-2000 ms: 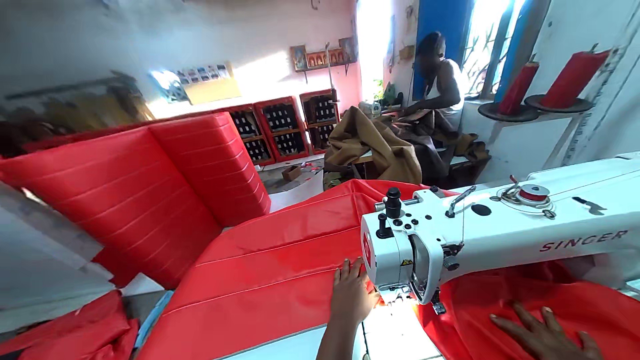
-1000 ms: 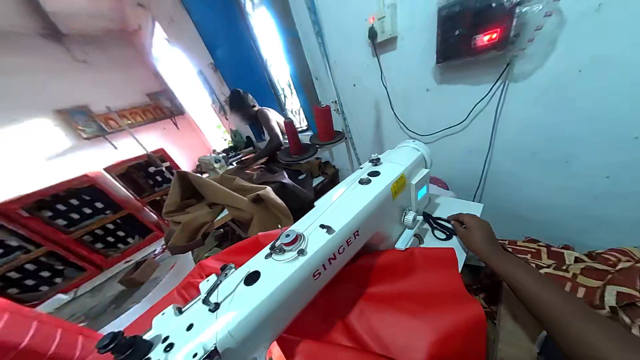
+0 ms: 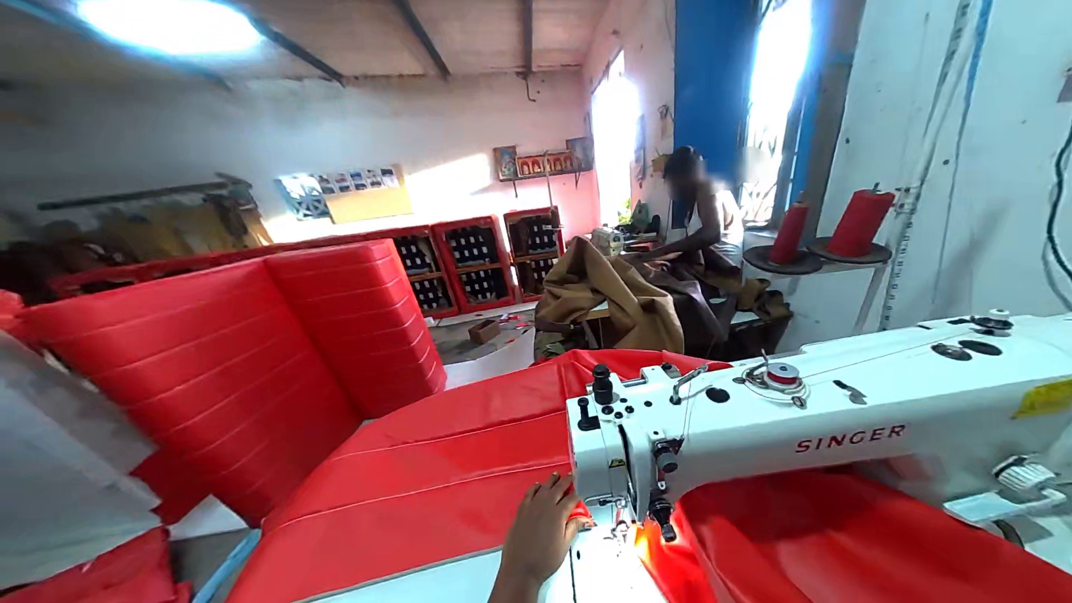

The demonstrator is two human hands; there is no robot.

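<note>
A white Singer sewing machine (image 3: 837, 419) reaches in from the right, its needle and presser foot lit from below. Red vinyl fabric (image 3: 419, 477) with stitched seams lies over the table left of the machine head and bunches under its arm. My left hand (image 3: 543, 528) rests beside the needle area, with fingers on the red fabric's edge and the thumb by a small folded bit of it. Whether it pinches the fabric is unclear. My right hand is out of view. Scissors are not seen clearly.
Red thread cones (image 3: 863, 222) stand on a holder behind the machine. A large quilted red piece (image 3: 201, 368) stands at left. Brown fabric (image 3: 615, 301) is heaped ahead, where a person (image 3: 708, 209) sits at another sewing machine. Red shelving (image 3: 473, 264) lines the back wall.
My right hand, at black scissors by the machine's right end one second ago, is out of view. The view has swung back left, and my left hand shows again beside the needle.
</note>
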